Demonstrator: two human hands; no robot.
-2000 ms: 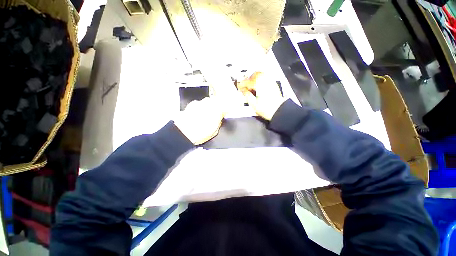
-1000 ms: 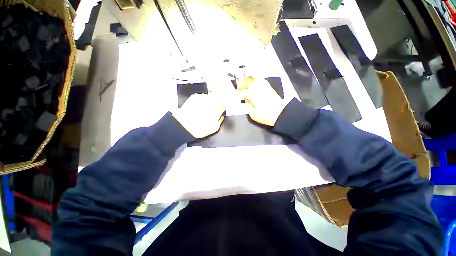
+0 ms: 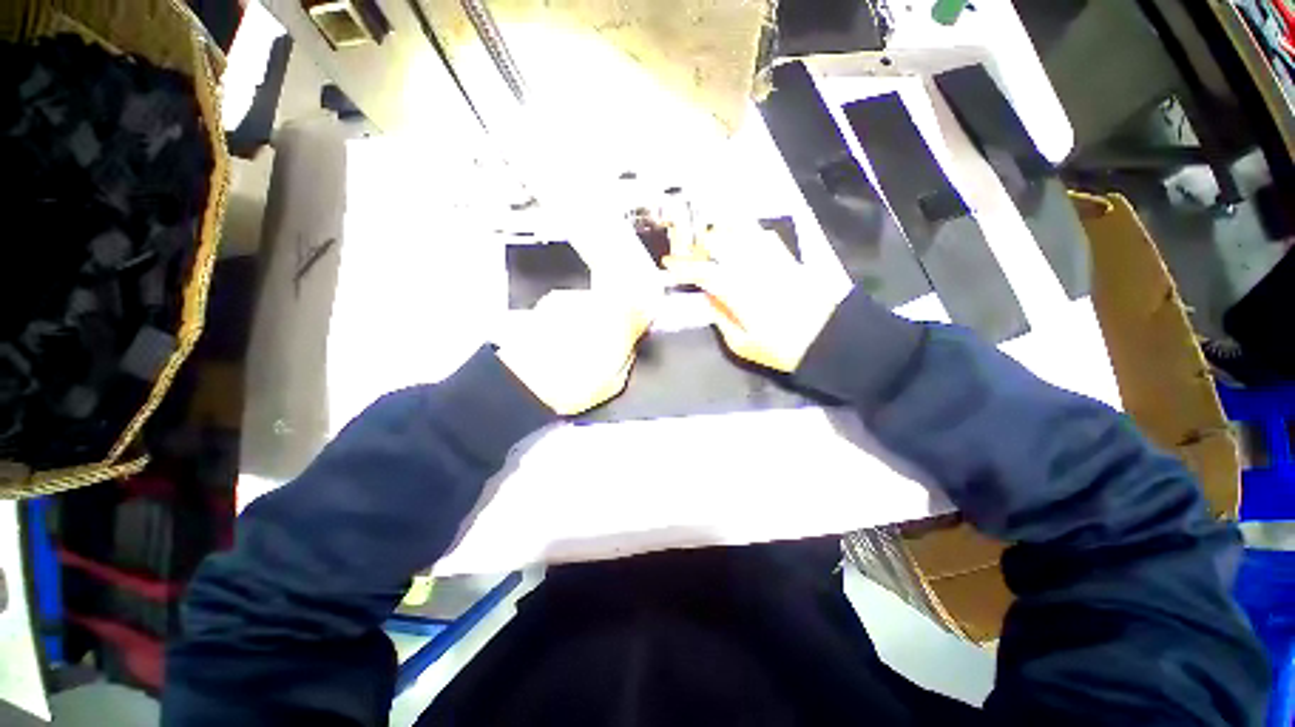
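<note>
A black workpiece strip (image 3: 547, 270) lies under the clamp area, its ends showing left and right of my hands. A second black strip (image 3: 689, 378) lies across the white sheet (image 3: 625, 490) nearer my body. My left hand (image 3: 580, 341) rests at the left of the clamp area, over the near strip's upper edge. My right hand (image 3: 767, 305) is at the right, its fingertips by the needle area (image 3: 653, 234). Strong glare washes out the fingers and clamp, so whether either hand grips anything cannot be told.
The bright machine arm (image 3: 597, 85) stands above my hands. Slanting black strips (image 3: 916, 213) lie at the right. A carton of small black pieces (image 3: 100, 242) is at the left. An open brown carton (image 3: 1157, 341) is at the lower right. A green object (image 3: 952, 10) is at the top right.
My right hand's fingertips have shifted slightly left and down by the needle area. My left hand stays nearly in place. The camera view has moved slightly.
</note>
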